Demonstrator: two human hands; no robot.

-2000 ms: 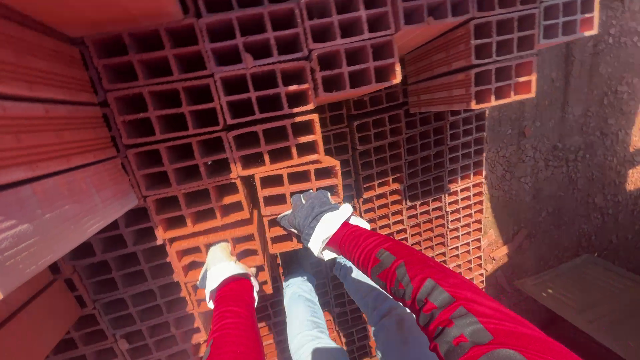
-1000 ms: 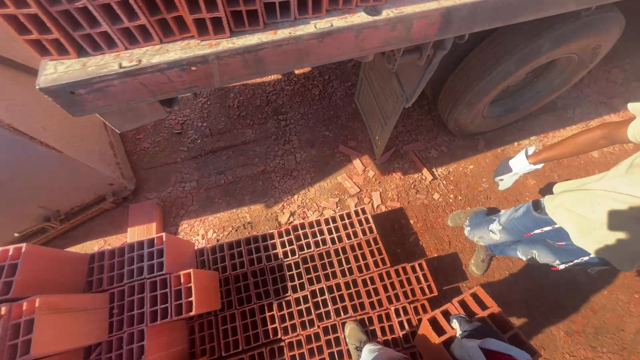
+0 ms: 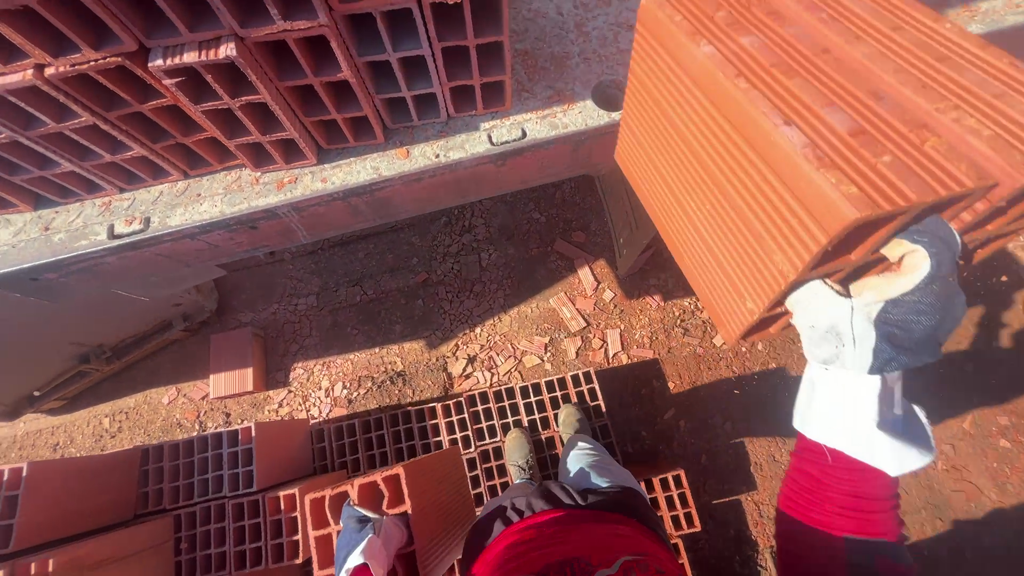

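My right hand (image 3: 888,296), in a white and dark blue work glove, grips the open end of hollow clay bricks (image 3: 800,136) raised at the upper right; at least two lie side by side there. At the bottom, my left hand (image 3: 372,536), gloved too, is at the open cells of another hollow clay brick (image 3: 440,504), its fingers partly hidden by the brick. My boots (image 3: 520,454) stand on a layer of hollow bricks (image 3: 448,428) with their cells facing up.
Across the top runs a truck bed's edge (image 3: 384,180) carrying stacked hollow bricks (image 3: 320,80). Brick shards (image 3: 496,356) and one loose brick (image 3: 237,362) lie on the dirt below. More bricks (image 3: 80,496) stand at the lower left, some higher than others.
My right hand has come up at the right with bricks in its grip. The view has moved closer to the truck bed; the other person and the wheel are out of view.
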